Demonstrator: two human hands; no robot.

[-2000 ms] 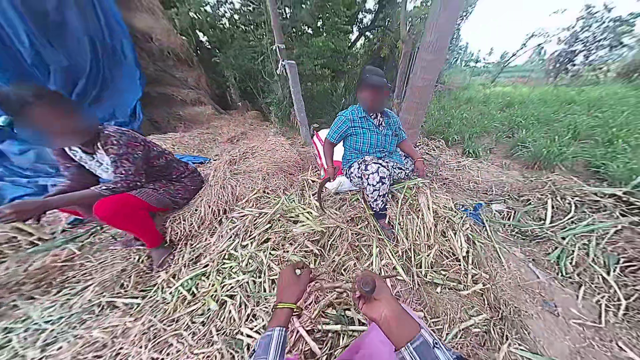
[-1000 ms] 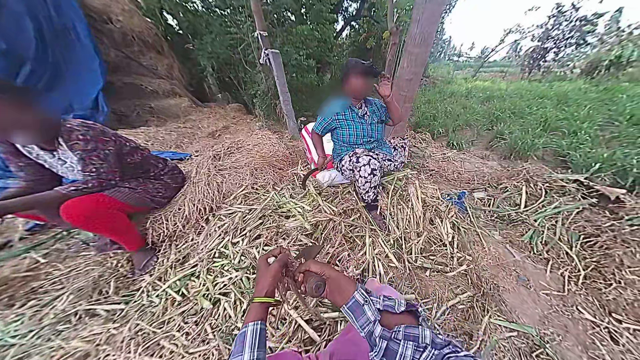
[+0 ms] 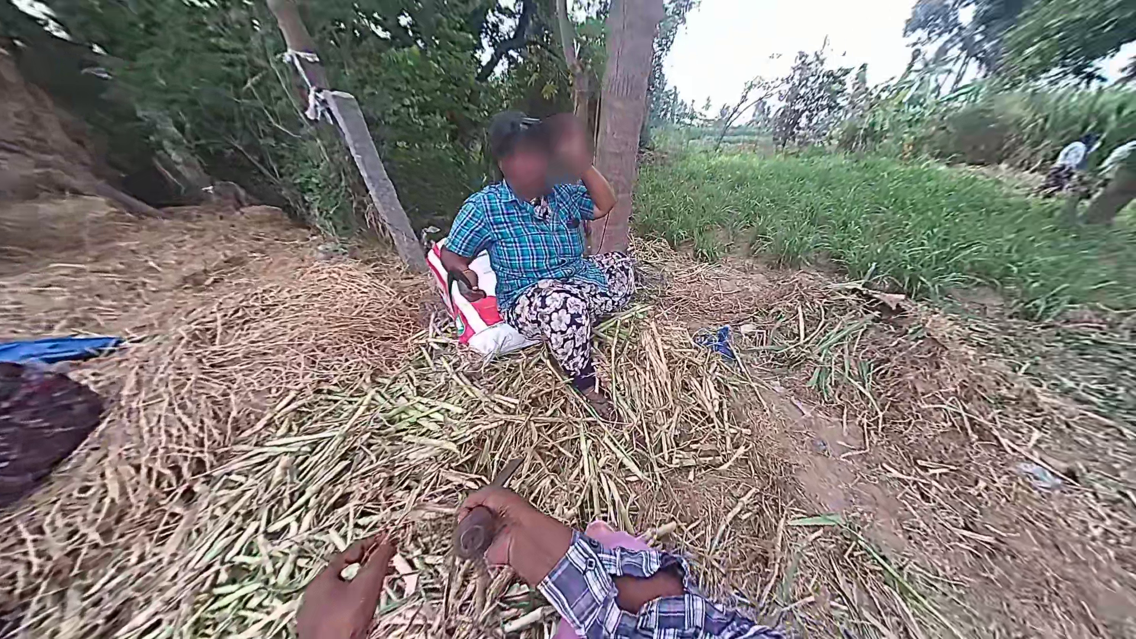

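My right hand (image 3: 515,532) is closed around the thick round handle (image 3: 476,532) of a bladed hand tool, and part of its dark blade (image 3: 506,472) shows beyond the fingers. To its lower left is my left hand (image 3: 346,590), thumb and fingertips close together; whether something small is pinched there I cannot tell. Cut green and dry stalks (image 3: 355,470) lie loose on the ground beneath and around both hands. Pink cloth (image 3: 612,535) shows beside my right forearm.
Ahead, a person in a checked shirt (image 3: 528,244) sits on a white and red sack (image 3: 497,337), holding a dark curved tool (image 3: 463,286). Part of another person's dark clothing (image 3: 40,430) is at the left edge. A leaning post (image 3: 377,177) and a tree trunk (image 3: 626,115) stand behind.
My left hand has moved apart from my right, toward the lower left. The seated person has raised one hand to the head since the oldest frame. The view has turned right.
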